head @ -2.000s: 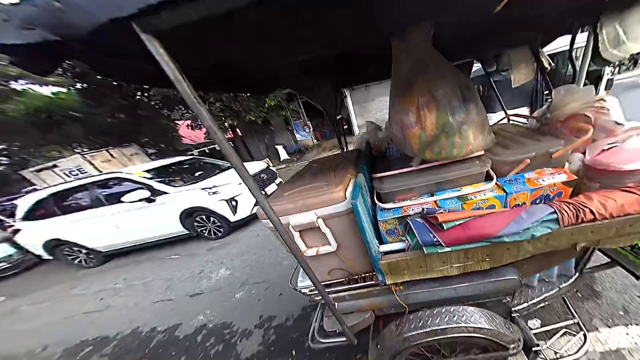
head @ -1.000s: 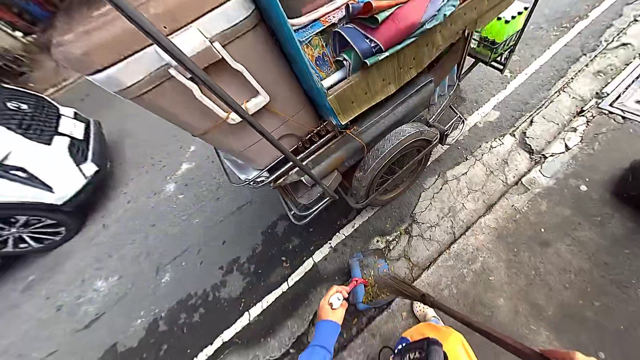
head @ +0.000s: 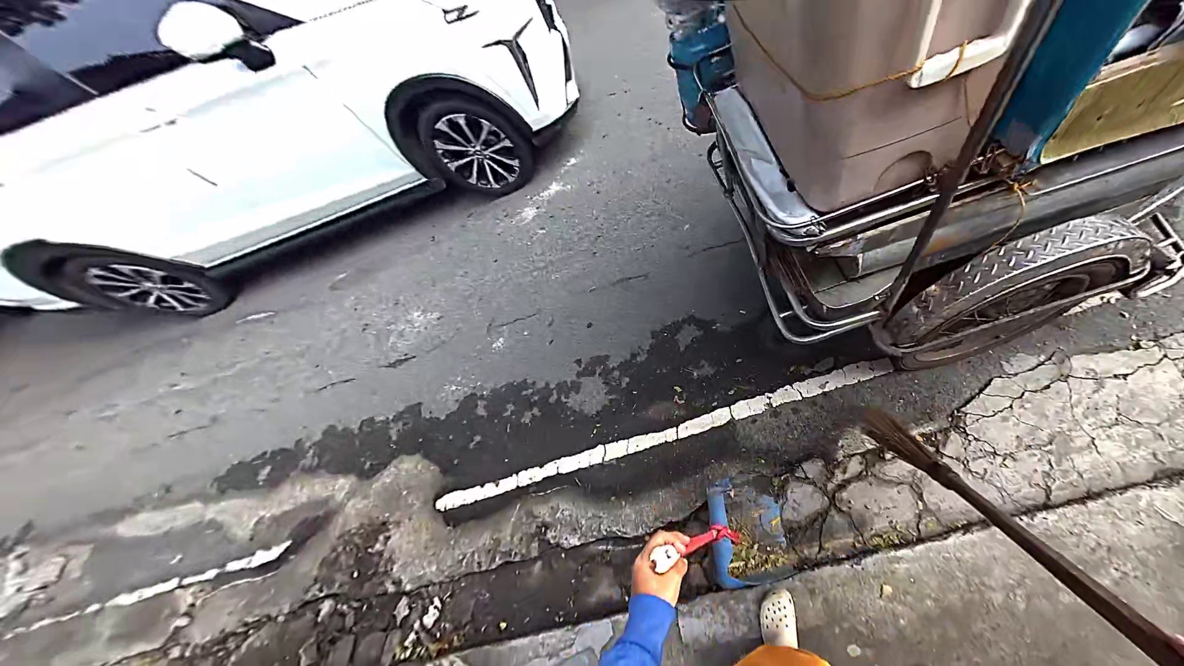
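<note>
My left hand (head: 659, 566), below a blue sleeve, is closed around the white-ended handle of a blue dustpan (head: 726, 546) with a red strip at the grip. Leaves and debris lie in the pan, which rests at the gutter. A long dark stick broom (head: 1008, 527) slants from the lower right corner, its bristles over the road edge, up and right of the dustpan. Only a sliver of my right hand (head: 1153, 656) shows at the broom's lower end, at the frame's corner; its grip is mostly cut off.
A cart with a metal frame (head: 814, 227), a large brown cooler (head: 832, 111) and a wheel (head: 1027, 287) stands at upper right. A white car (head: 277, 139) is on the road at upper left. Cracked curb concrete (head: 1073, 416) and a white-clog foot (head: 778, 618) are near the dustpan.
The view has swung left since a second ago. The broom's bristles, at the dustpan's opening then, are now apart from it, toward the cart. The white car shows farther along beside the cart.
</note>
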